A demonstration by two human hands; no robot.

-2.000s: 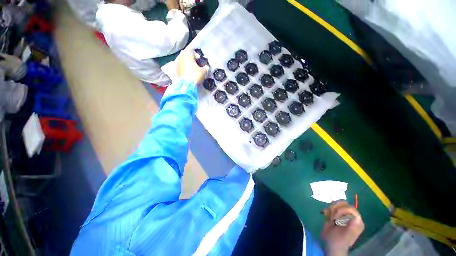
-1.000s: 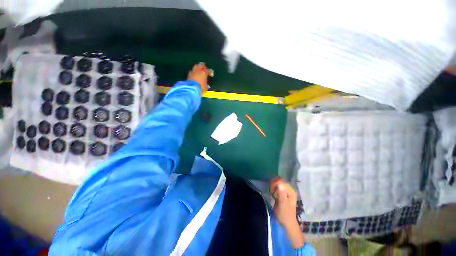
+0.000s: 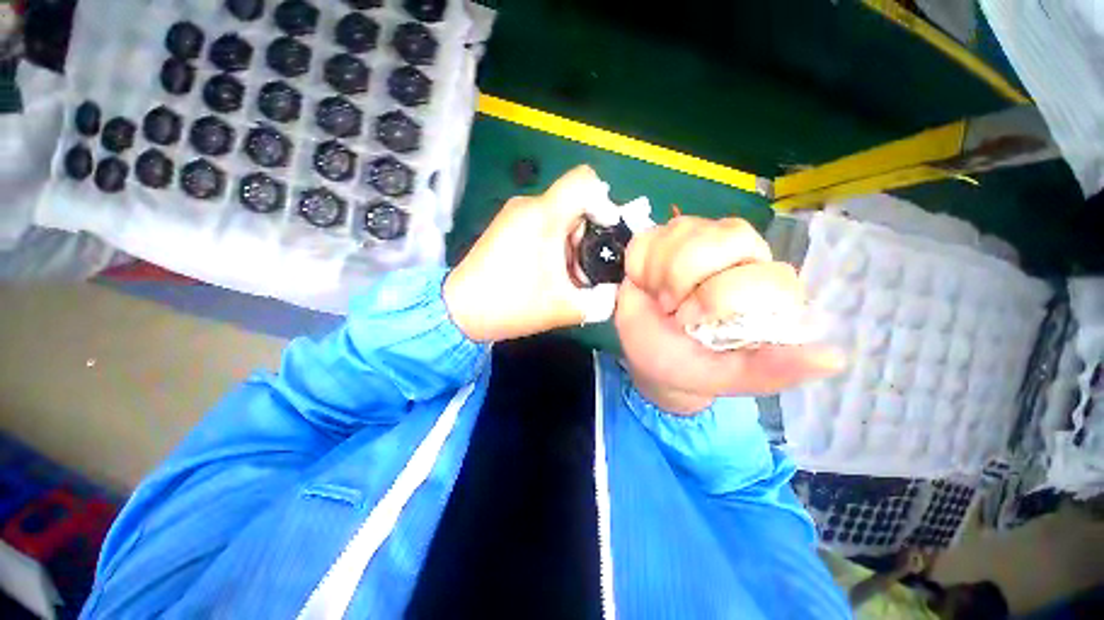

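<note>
My left hand (image 3: 523,269) holds a round black moulded part (image 3: 602,252) between thumb and fingers, with pale covers on the fingertips. My right hand (image 3: 708,309) is closed against the part's right side. Something whitish or silvery (image 3: 751,329) shows in the right fist; I cannot tell what it is. A bit of the white wipe (image 3: 637,214) shows behind the hands, the rest hidden. At the left, a white-lined tray (image 3: 418,230) holds black parts in rows.
Another black part (image 3: 524,171) lies on the green mat, beyond my left hand. Yellow tape (image 3: 624,148) crosses the mat. A white-covered tray stack (image 3: 908,351) stands at the right. White sheeting (image 3: 1053,55) hangs at the upper right. A person's hand (image 3: 916,562) shows at the lower right.
My left hand has come back from beyond the yellow tape and now holds a black part in front of me. My right hand has risen to meet it. The view has shifted.
</note>
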